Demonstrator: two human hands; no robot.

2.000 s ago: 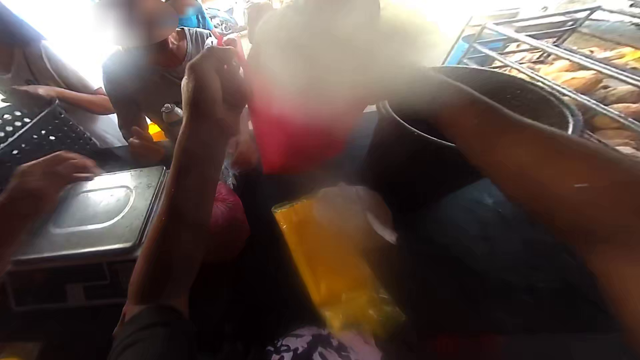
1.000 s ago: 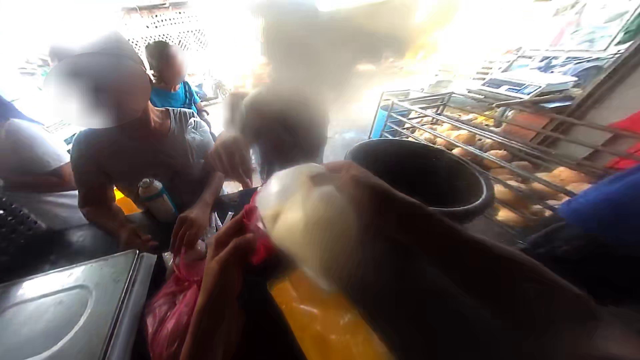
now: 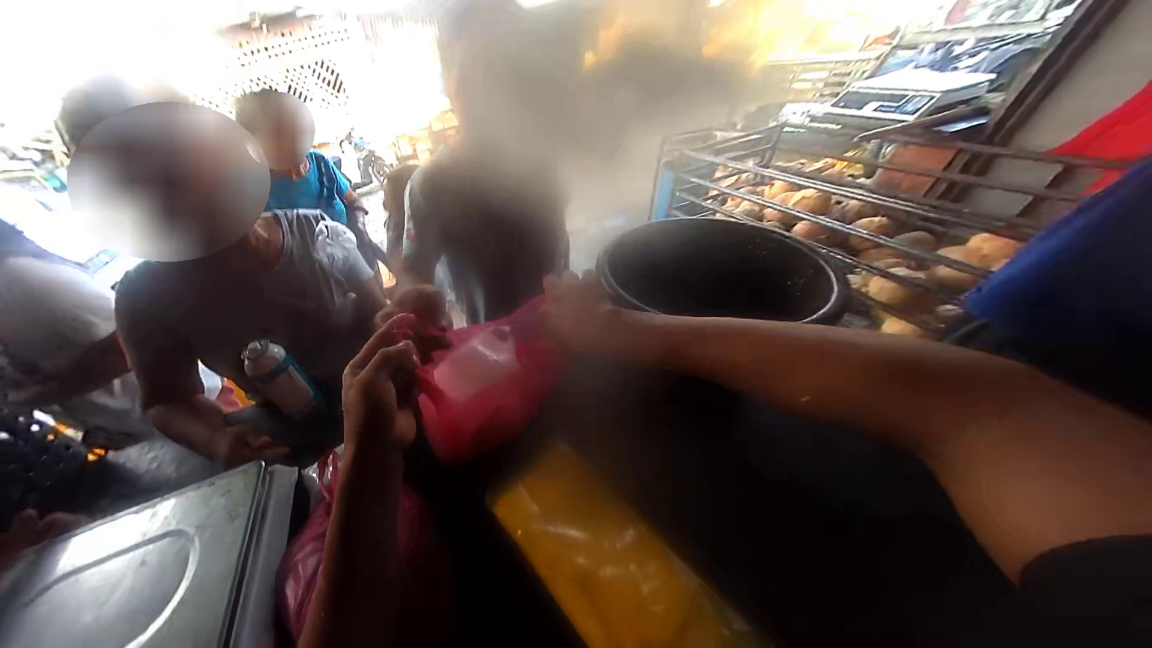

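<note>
A red plastic bag with a whitish thing inside hangs between my two hands. My left hand grips its left edge, fingers curled. At the bag's upper right, beside the rim of a black bucket, my right hand is closed on the plastic, partly blurred. A second red plastic bag lies behind my left forearm. Below the held bag is a yellow plastic packet on the dark surface. Another person's hand is close behind my left hand.
A weighing scale's metal pan is at the lower left. Coconuts lie behind a metal rack at the right, with another scale beyond. A person with a bottle stands across, others behind. Haze blurs the middle.
The whitish bundle that was in front of my right hand one second ago now shows inside the red bag. My hands have moved apart, with the bag spread between them.
</note>
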